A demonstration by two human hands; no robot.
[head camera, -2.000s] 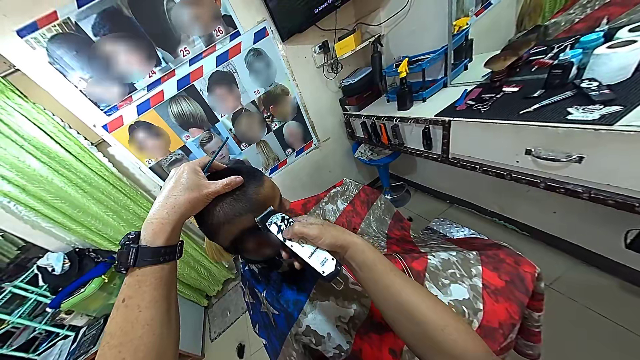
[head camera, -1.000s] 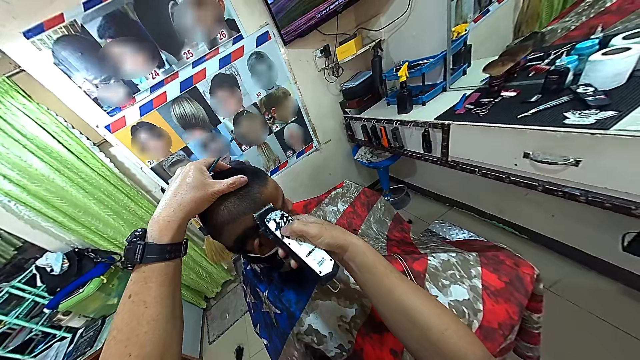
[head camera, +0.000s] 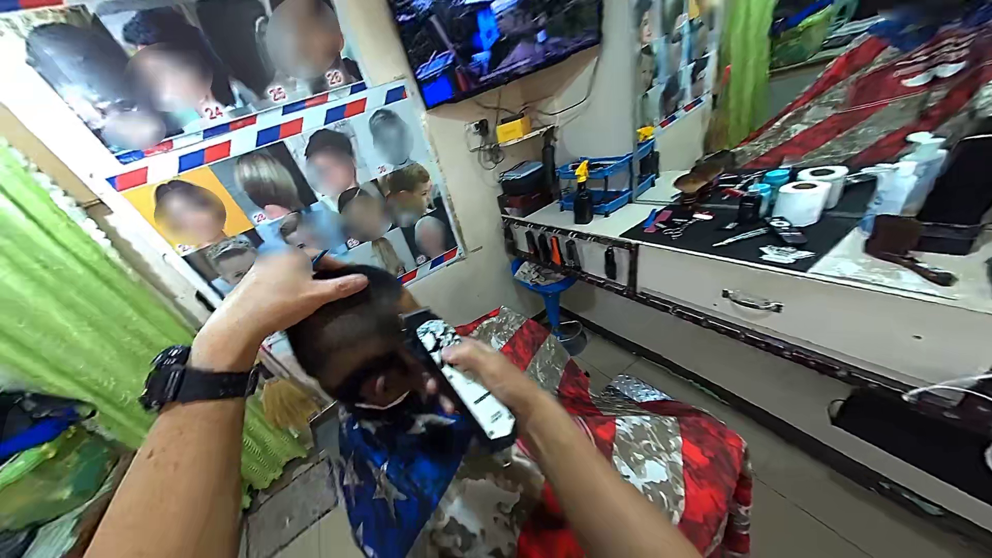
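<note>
My left hand point(head camera: 291, 294) lies on top of a seated person's head point(head camera: 349, 337), thumb spread over the short dark hair. The tip of a thin dark tool point(head camera: 319, 255) shows at its fingers; most of it is hidden. My right hand point(head camera: 488, 372) grips a black and white hair clipper point(head camera: 469, 387), its blade end up near the front side of the head, above the ear. Whether the blade touches hair is unclear. A barber cape point(head camera: 643, 457) with stars, red stripes and camouflage covers the person's body.
At right, a counter point(head camera: 697, 260) bears scissors, paper rolls point(head camera: 800, 203), bottles and a brush point(head camera: 903, 252). A spray bottle point(head camera: 582, 198) stands by a blue rack point(head camera: 612, 182). Below is a blue stool point(head camera: 552, 288). Green curtains point(head camera: 58, 287) hang at left.
The clipper has shifted from beside the face to a spot farther forward of the head. My left hand stays on the head. The view has tilted up somewhat.
</note>
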